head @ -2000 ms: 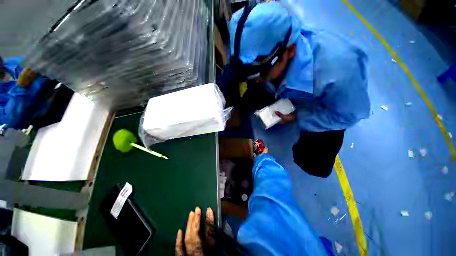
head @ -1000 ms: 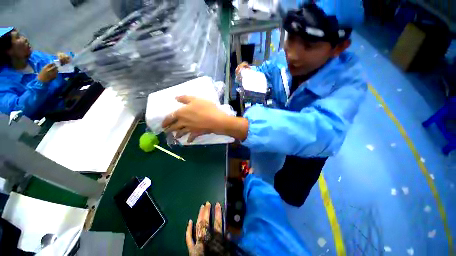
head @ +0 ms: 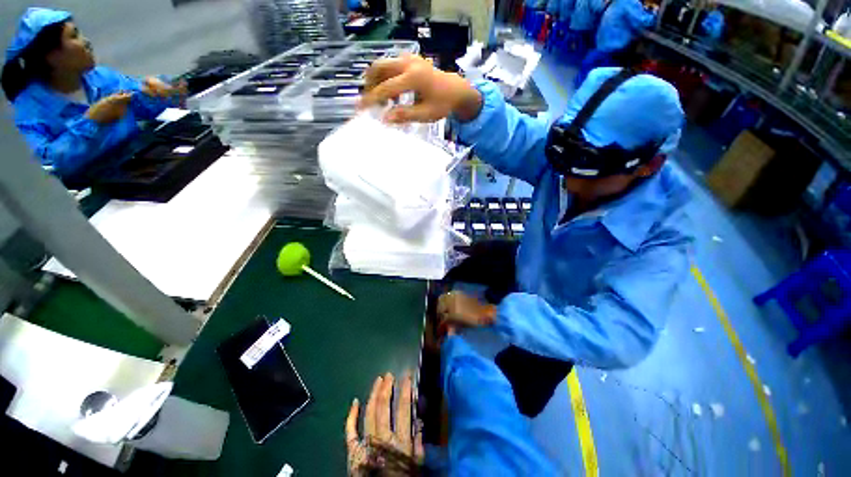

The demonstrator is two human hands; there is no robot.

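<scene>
My left hand (head: 383, 427) lies at the bottom centre, at the edge of the green bench mat (head: 359, 326), fingers spread and empty. My right arm reaches forward past the bench edge. Only a small part of my right hand (head: 445, 328) shows, beside the other person's hand; what it holds is hidden. A black smartphone (head: 269, 396) lies on the mat with a white label (head: 266, 343) across its top end. A green round-headed stick (head: 293, 259) lies beyond it. White packs in clear plastic (head: 394, 250) are stacked behind.
A person in blue (head: 597, 233) is close on the right, one hand on the top white pack. Clear blister trays (head: 280, 154) stand behind the packs. Another person (head: 70, 102) works at black trays (head: 154, 163), upper left. White boards (head: 201, 224) and a grey post (head: 103, 224) stand left.
The view has swung upward. The person's hand has come onto the white packs, now stacked higher. Their other hand has come down beside my right hand. The red item near my right hand is no longer clear.
</scene>
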